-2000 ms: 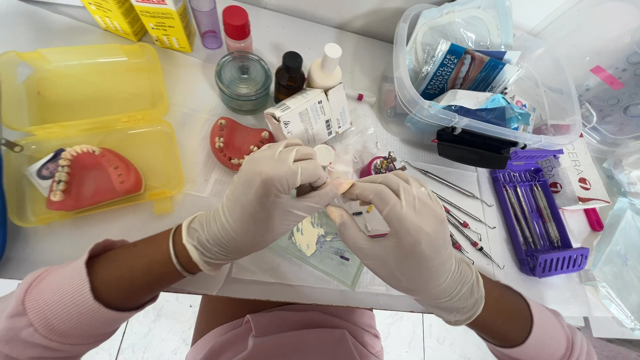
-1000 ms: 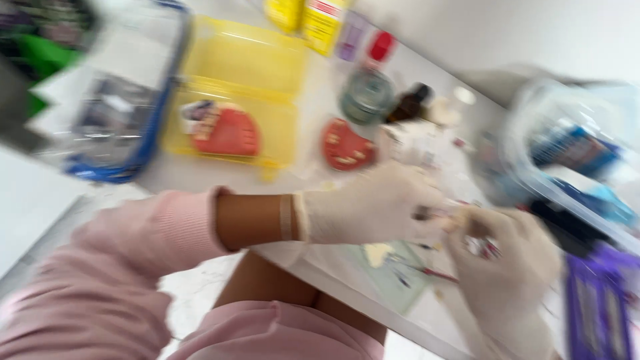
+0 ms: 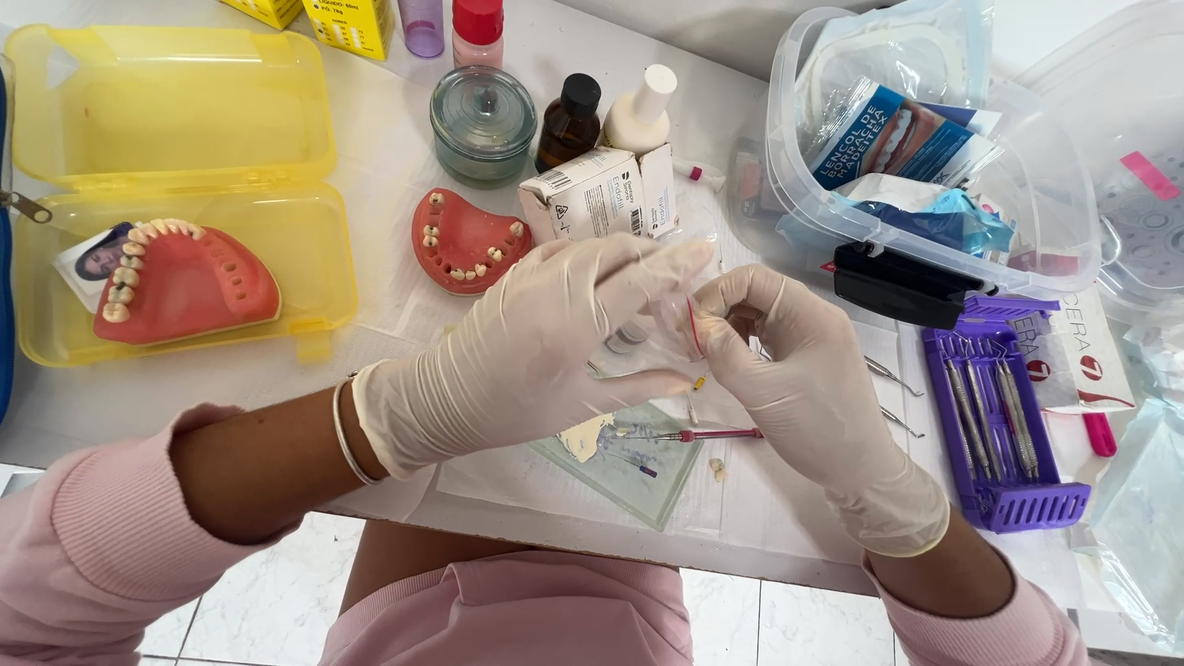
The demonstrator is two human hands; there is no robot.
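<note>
Both hands wear pale latex gloves. My left hand [image 3: 546, 342] is around a small clear plastic zip bag [image 3: 668, 324] with a red seal line; a small whitish round item shows through or behind it. The thumb and index finger of my right hand [image 3: 786, 370] pinch the bag's red-lined edge. Below the hands lies a glass slab [image 3: 638, 472] with cream paste [image 3: 586, 437] and a thin file on it. A pink-handled instrument [image 3: 712, 434] rests across the slab's upper edge. Behind my left hand is a pink dental model with teeth [image 3: 472, 242].
At left, an open yellow case [image 3: 338, 268] holds another dental model [image 3: 194, 282]. Lidded glass jar [image 3: 482, 125], brown bottle [image 3: 569, 125], white bottle [image 3: 638, 111] and cardboard box [image 3: 592, 199] stand behind. At right are a clear plastic tub [image 3: 786, 129] and a purple instrument cassette [image 3: 1004, 425].
My hands were together over other small things two seconds ago; now they hold the clear bag between them. The view swung left and came back.
</note>
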